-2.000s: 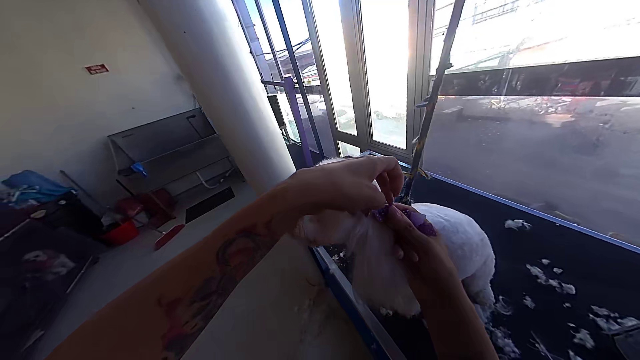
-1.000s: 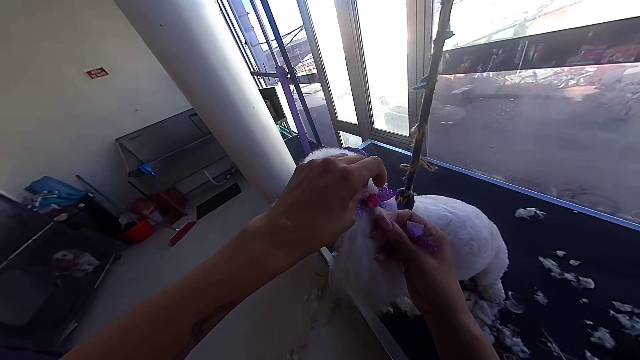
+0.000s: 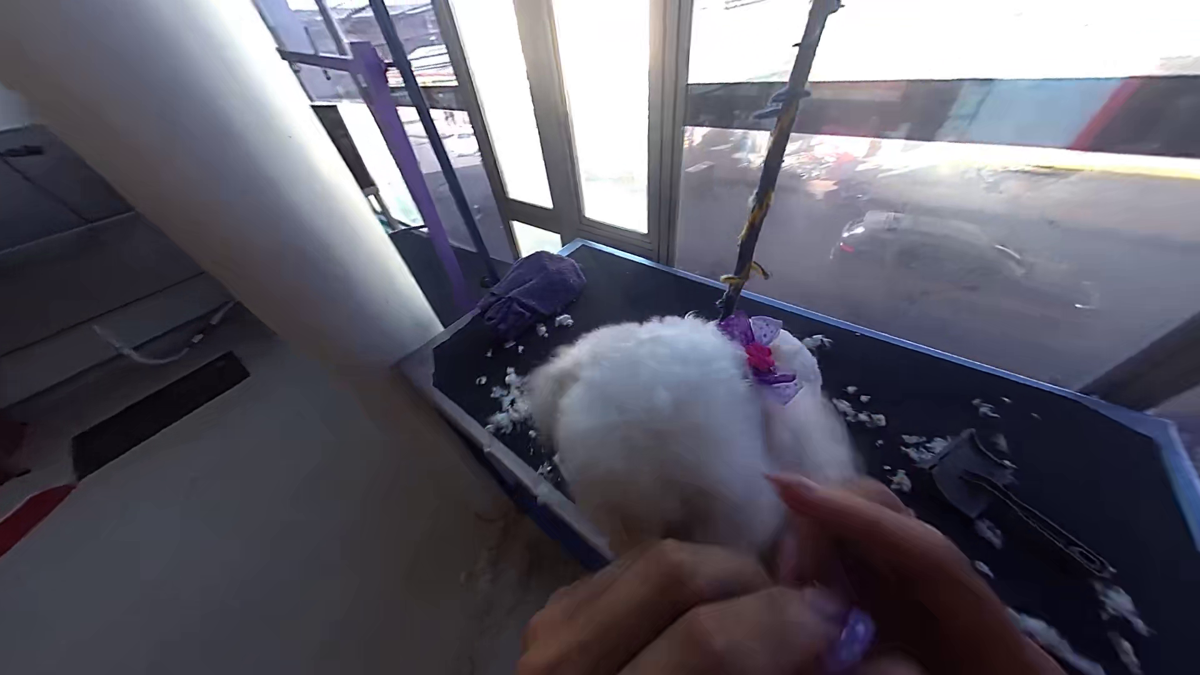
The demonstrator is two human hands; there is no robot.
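Note:
A fluffy white dog (image 3: 656, 412) is on the black grooming table, its head toward me. A purple ribbon bow with a red-pink centre (image 3: 761, 356) sits on its right side in view, beside the rope. Low in the view, my left hand (image 3: 684, 609) has its fingers bent, close against my right hand (image 3: 900, 553). A shiny purple piece (image 3: 851, 639) shows between the hands; the fingers hide most of it, and I cannot tell which hand grips it. The right thumb and fingers lie near the dog's fur, blurred.
Tufts of cut white fur lie about the black table (image 3: 637, 272). A crumpled purple cloth (image 3: 534, 289) rests at the far left corner, a dark strap-like item (image 3: 994, 487) at the right. A dark rope (image 3: 773, 159) rises behind the dog. A white column (image 3: 253, 169) stands left, windows beyond.
My hands have moved down from the bow on the dog to the bottom of the view. The bow now shows uncovered. The view has swung considerably.

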